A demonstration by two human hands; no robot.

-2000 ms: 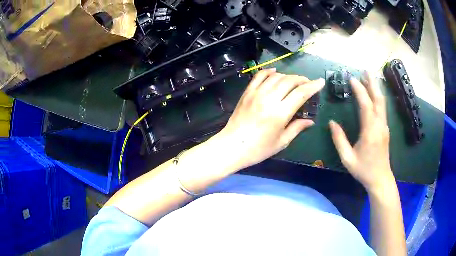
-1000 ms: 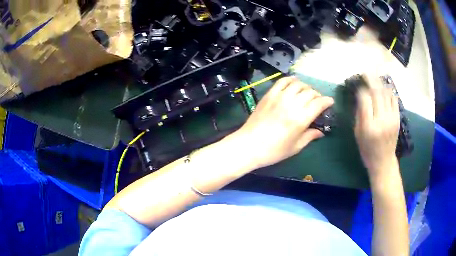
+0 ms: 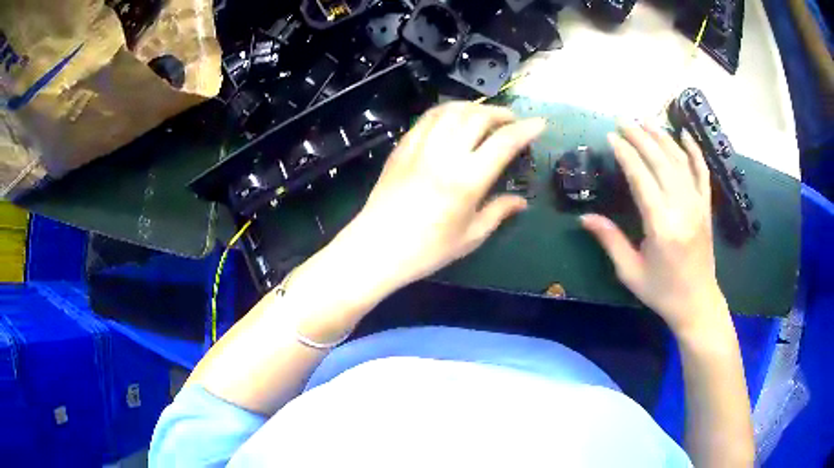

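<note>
My left hand (image 3: pixel 453 187) has thumb and fingers around a small black socket module (image 3: pixel 519 178) on the green mat. A second small black module (image 3: pixel 577 174) stands on the mat between my hands. My right hand (image 3: pixel 660 215) is just right of it, fingers spread, holding nothing visible. A long black socket panel housing (image 3: pixel 306 155) lies tilted at the left, partly hidden by my left hand and forearm. A yellow-green wire (image 3: pixel 219 274) trails from its left end.
A narrow black ribbed bar (image 3: pixel 716 155) lies right of my right hand. A heap of black socket parts (image 3: pixel 485 64) is behind the mat (image 3: pixel 494 260). A brown paper bag (image 3: pixel 101 82) is at the far left. Blue bins (image 3: pixel 73 366) are at lower left and right.
A second ago my right hand was blurred over the ribbed bar's upper end; now it is spread beside the second module. The camera view has shifted. My left hand keeps its module.
</note>
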